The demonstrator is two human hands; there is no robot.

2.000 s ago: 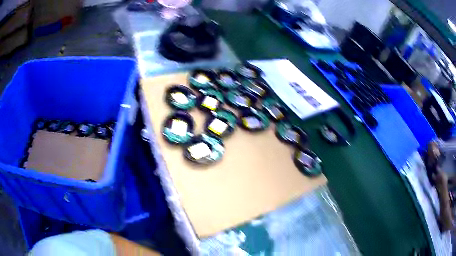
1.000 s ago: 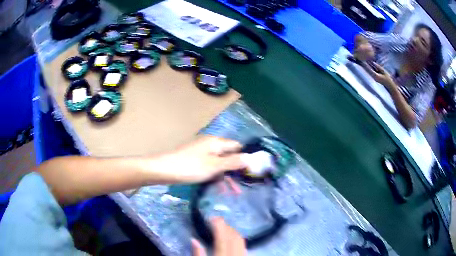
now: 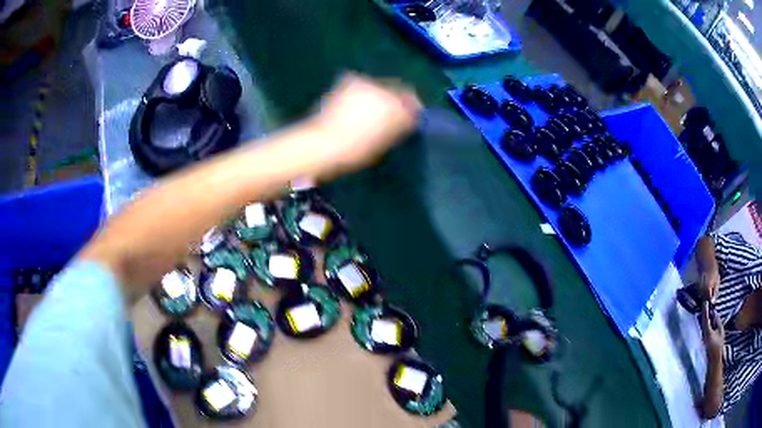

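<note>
My left hand (image 3: 368, 117) is blurred, reached out over the green belt at top centre with its fingers bunched; whether it holds anything is unclear. Part of my right hand (image 3: 526, 419) shows at the bottom edge, cut off, beside a dark band (image 3: 501, 384). Black headbands (image 3: 535, 272) with two open ear cups (image 3: 535, 338) are on or over the belt just above it. Several open ear cups (image 3: 304, 317) with green boards and pale batteries lie on the cardboard sheet (image 3: 309, 389), partly hidden behind my left arm.
A stack of black headphone parts (image 3: 184, 117) and a pink fan (image 3: 160, 15) are at upper left. A blue tote (image 3: 50, 217) is at left. Across the belt are a blue tray (image 3: 614, 259) of black cups and a person's hands (image 3: 708, 309) holding a dark part.
My left hand has moved from the cup and headband at the near bench to far over the belt. My right hand is now mostly out of view. The white sheet no longer shows clearly.
</note>
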